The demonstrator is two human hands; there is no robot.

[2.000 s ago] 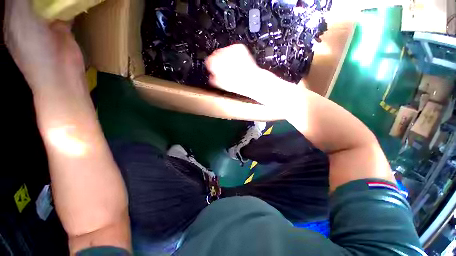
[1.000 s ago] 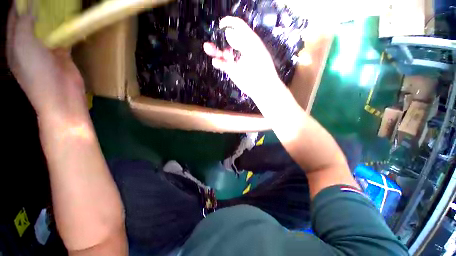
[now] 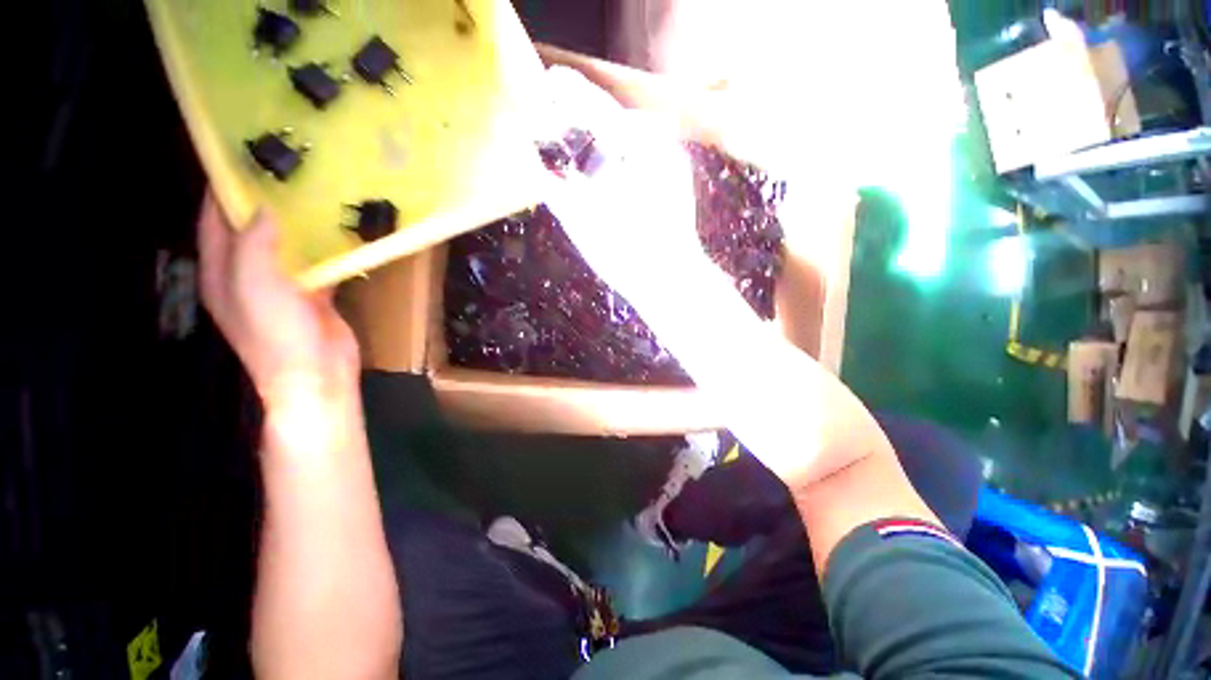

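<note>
My left hand [image 3: 276,312] holds the yellow tray [image 3: 438,160] by its near left corner, up at the top left. Several small black components [image 3: 316,85] with thin metal legs lie spread on the tray. My right hand [image 3: 618,179] is at the tray's right edge, over the carton, washed out by glare. Dark parts [image 3: 574,152] show in its fingers; their exact number is unclear. Below is the open brown carton [image 3: 571,405], holding a heap of shiny black parts [image 3: 558,312]. The tray and my right arm hide part of the heap.
Strong glare covers the carton's far right side. Green floor [image 3: 930,326] with yellow-black tape lies to the right. Further right are brown cartons [image 3: 1149,356], a metal rack [image 3: 1129,179] and a blue bundle with white straps [image 3: 1082,598]. The left side is dark.
The tray has come further into view, moving right, and now shows its components. My right hand has moved from over the heap to the tray's right edge. The carton appears lower in view.
</note>
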